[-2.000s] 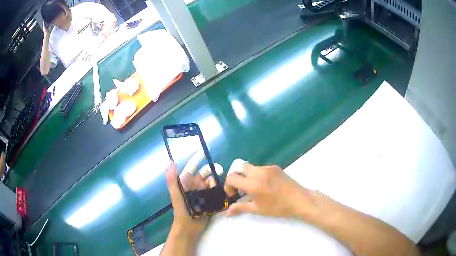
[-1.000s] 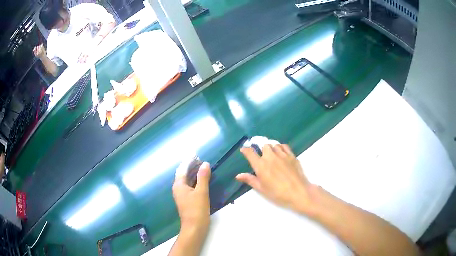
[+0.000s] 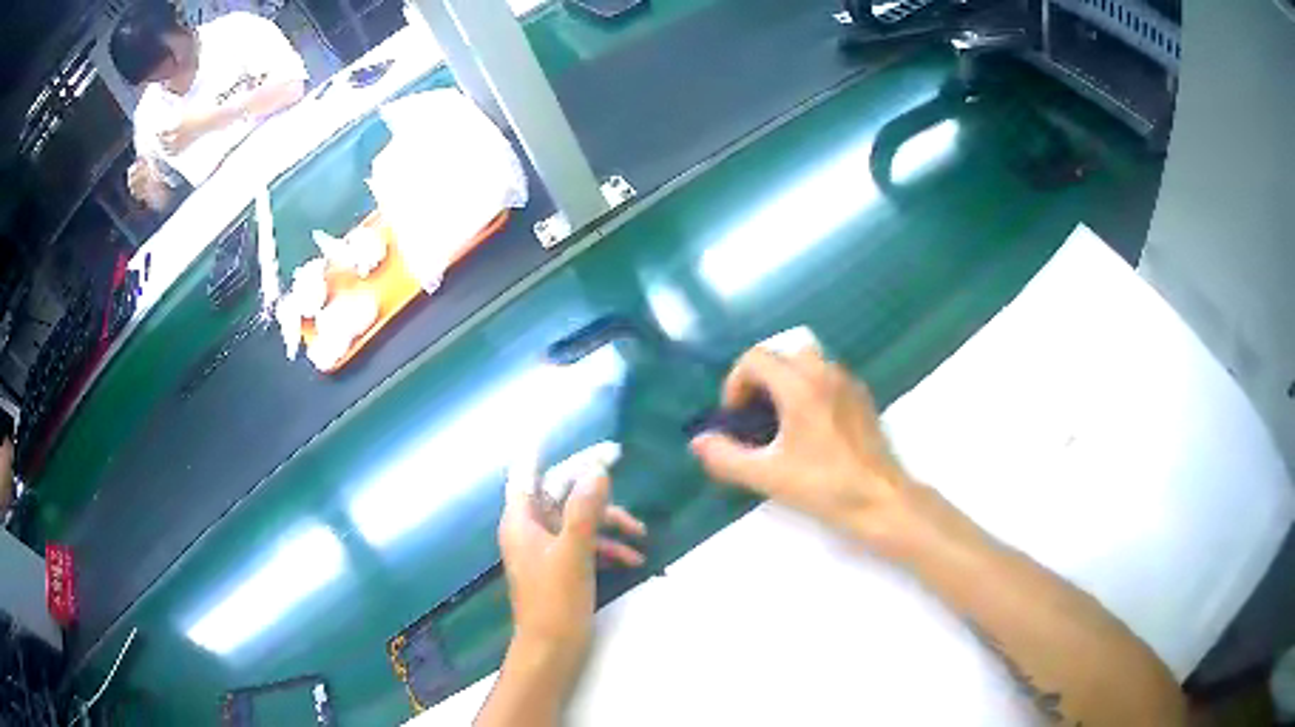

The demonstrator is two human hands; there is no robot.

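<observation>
A black phone-sized frame (image 3: 594, 338), blurred by motion, is tilted above the green belt (image 3: 774, 327). Its near end is pinched between the thumb and fingers of my right hand (image 3: 810, 433). My left hand (image 3: 561, 547) is just left of it, fingers apart and holding nothing visible. White finger cots cover some fingertips. Another black frame (image 3: 433, 646), with an orange-gold edge, lies at the lower left, partly hidden behind my left hand. A further frame (image 3: 277, 696) is cut off by the bottom edge.
A white sheet (image 3: 1079, 440) covers the near right side. Across the belt are a grey post (image 3: 533, 128) and an orange tray (image 3: 412, 320) with white crumpled items. A person (image 3: 206, 100) sits at the far left. A dark curved shape (image 3: 888, 149) shows at the upper right.
The frame between my hands has come up and right in my right hand; my left hand has released it. The frame at the upper right no longer shows clearly. Lower-left frames have shifted.
</observation>
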